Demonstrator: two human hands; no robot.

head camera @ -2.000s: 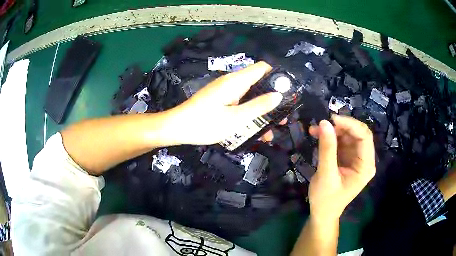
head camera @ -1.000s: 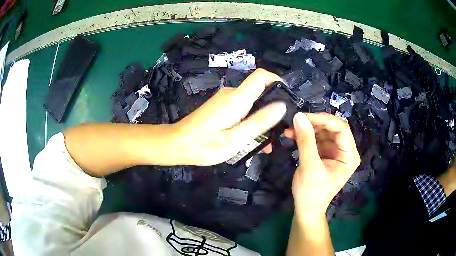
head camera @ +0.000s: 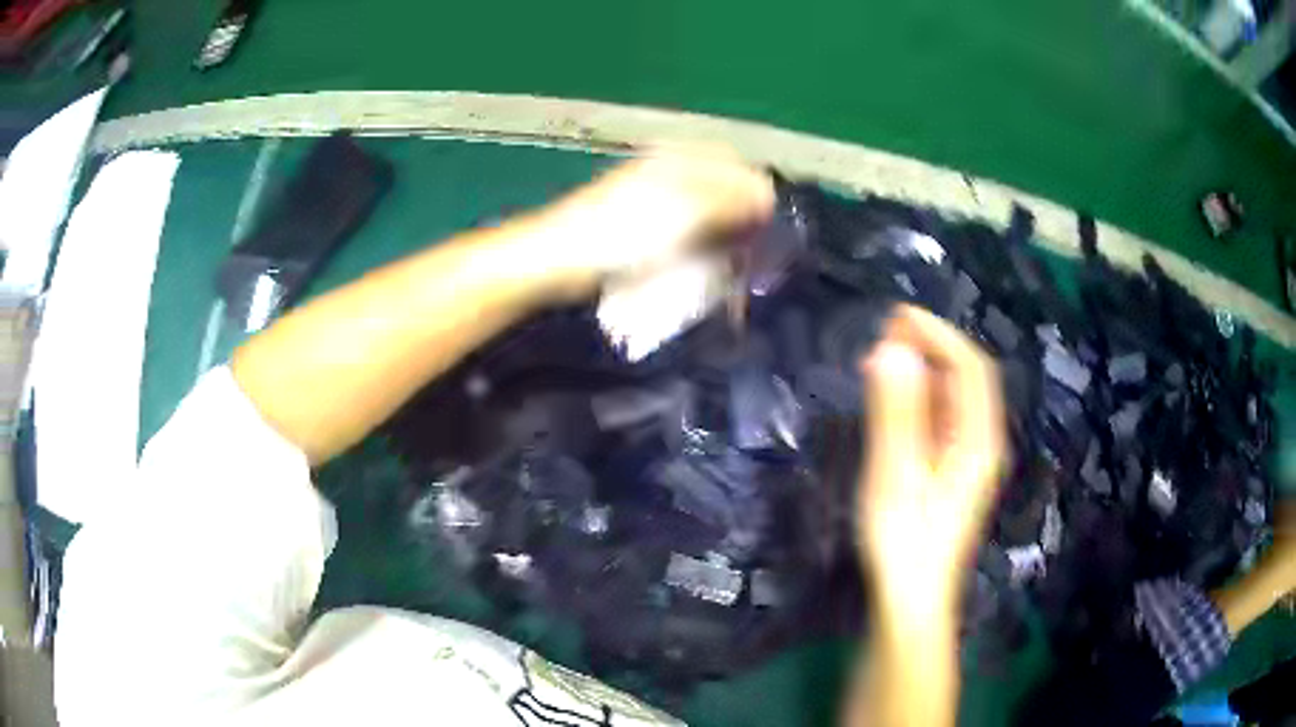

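Observation:
My left hand (head camera: 675, 213) is blurred at the far side of the heap, by the rail. It appears closed around a keypad phone (head camera: 763, 249), whose dark end shows by the fingers; the pale patch below the palm may be its label. My right hand (head camera: 931, 426) is over the heap, right of centre, apart from my left. Its fingers are curled with a gap to the thumb, and no part shows in it. The small black plastic pieces (head camera: 569, 426) lie in a wide loose heap, some with silvery faces.
A large dark slab (head camera: 320, 213) and long white sheets (head camera: 107, 327) lie at left. The pale rail (head camera: 427, 114) curves across beyond the heap. Small phones lie on the green belt, at upper left (head camera: 222, 39) and right (head camera: 1219, 213). Another person's checked sleeve (head camera: 1183, 632) is at lower right.
The view has tilted up and shifted. My left hand has moved away from my right, toward the rail. My right hand has left the phone; the black part between its fingers no longer shows.

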